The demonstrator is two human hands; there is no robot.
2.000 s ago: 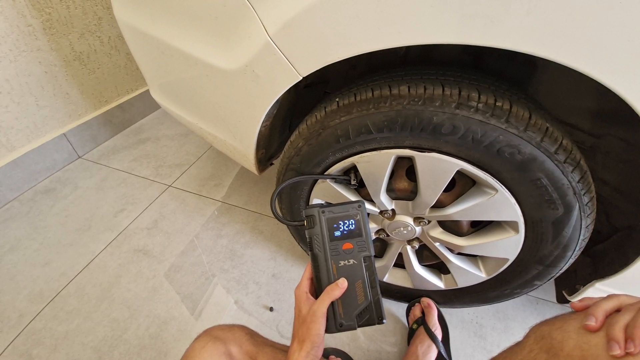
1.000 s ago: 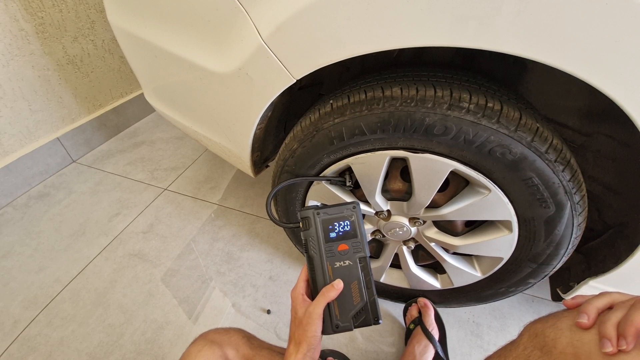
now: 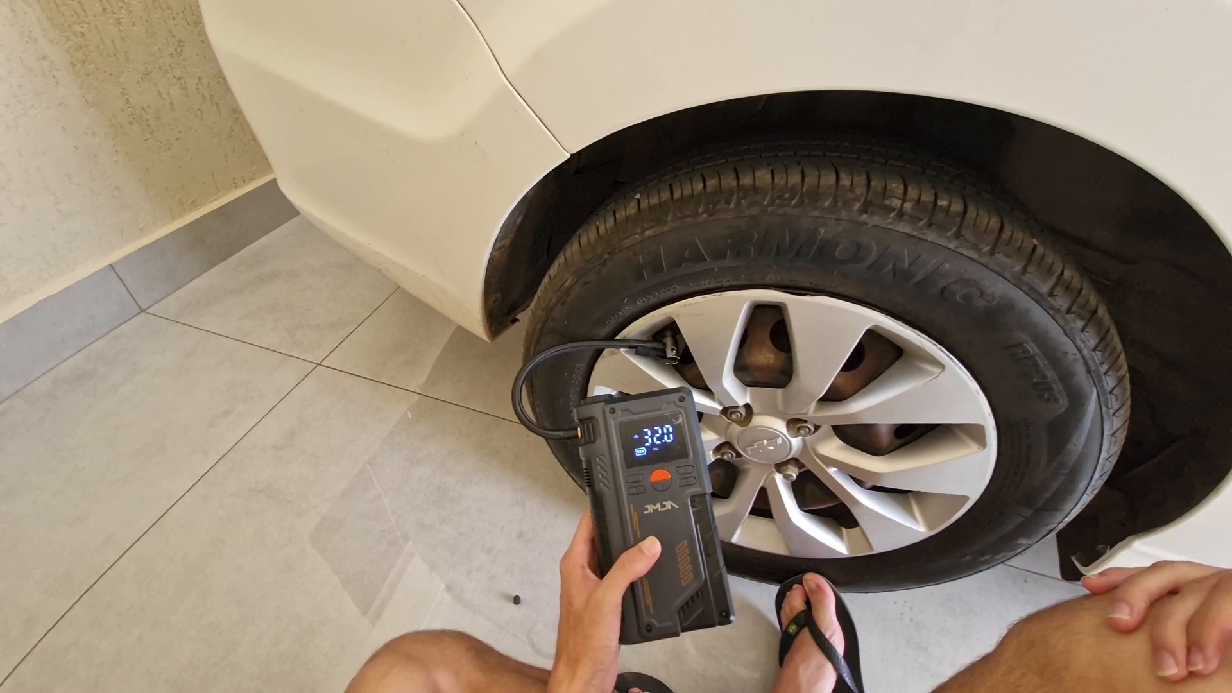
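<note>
My left hand grips the lower half of a black portable tire inflator, its thumb lying on the front face. The inflator's lit display reads 32.0, above an orange button. From its upper left side a black air hose curves up and over to a chuck at the valve area, by the upper left of the wheel's silver rim. Around that rim is the black tire. My right hand rests on my right knee at the lower right, holding nothing.
A white car body surrounds the wheel arch. On the grey tiled floor lies a small dark cap-like piece. My sandalled foot is just below the tire. A textured wall stands at the upper left.
</note>
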